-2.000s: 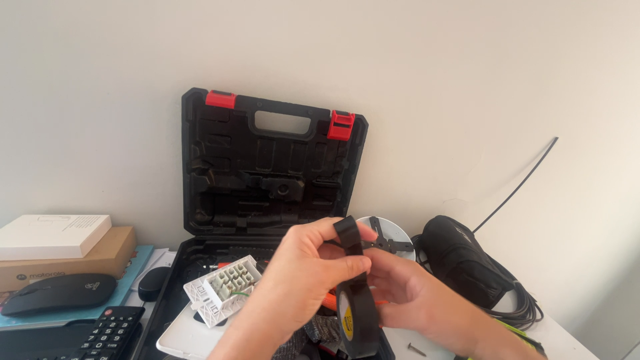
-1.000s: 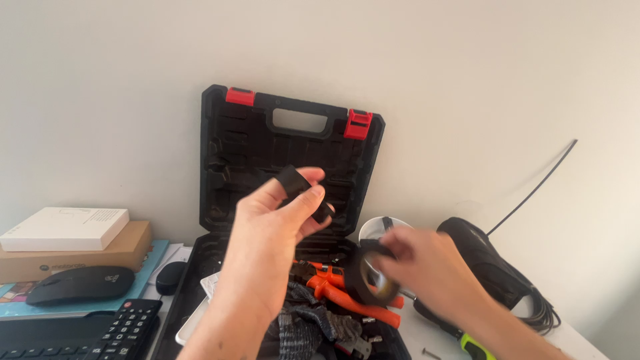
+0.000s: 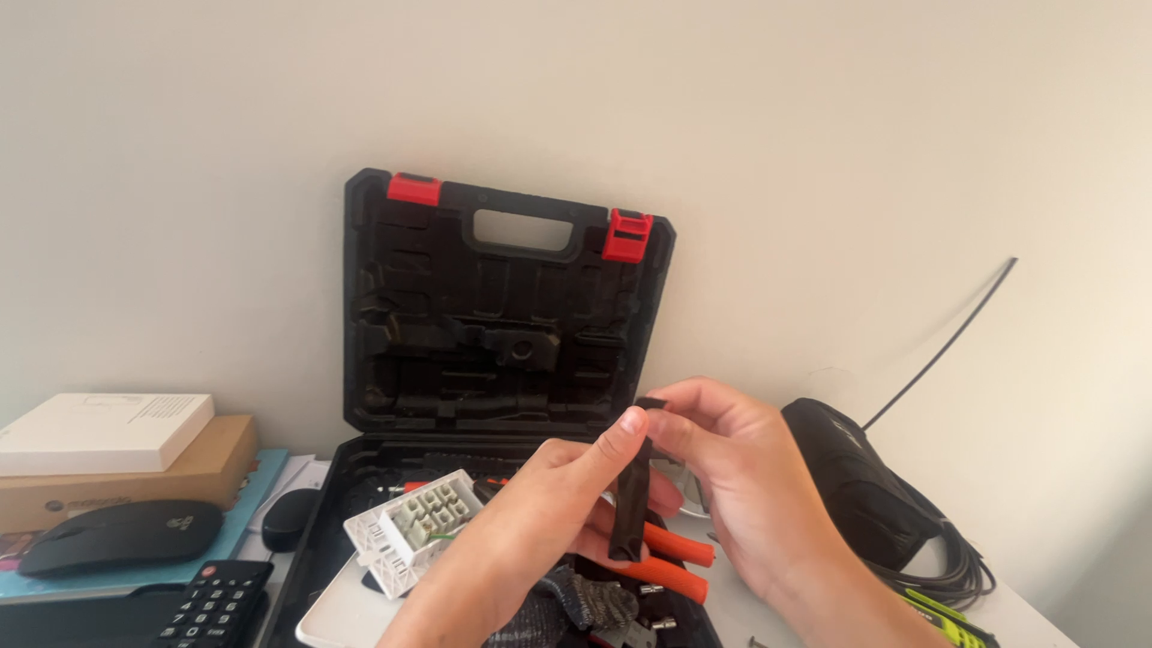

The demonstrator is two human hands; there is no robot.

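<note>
A strip of black electrical tape [image 3: 632,499] hangs between my hands above the tool case. My left hand [image 3: 549,504] pinches it near the top with thumb and fingers. Fingertips of my right hand [image 3: 738,477] grip its upper end, touching the left thumb. The tape roll cannot be made out. Behind stands the lid of a black plastic tool case [image 3: 513,297] with red latches. Below the hands are orange-handled pliers [image 3: 670,571] and a grey knitted glove [image 3: 589,598]. A white plastic terminal block module [image 3: 423,531] lies left of my left hand.
At left are a white box [image 3: 103,432] on a cardboard box [image 3: 202,459], a black computer mouse [image 3: 126,535] and a remote control [image 3: 216,603]. At right lie a black fabric pouch [image 3: 855,481], coiled black cable [image 3: 967,558] and a green-and-black tool [image 3: 945,621].
My hands, apart one second ago with the tape roll in my right hand, have come together at the black strip. The roll is no longer visible in my right hand.
</note>
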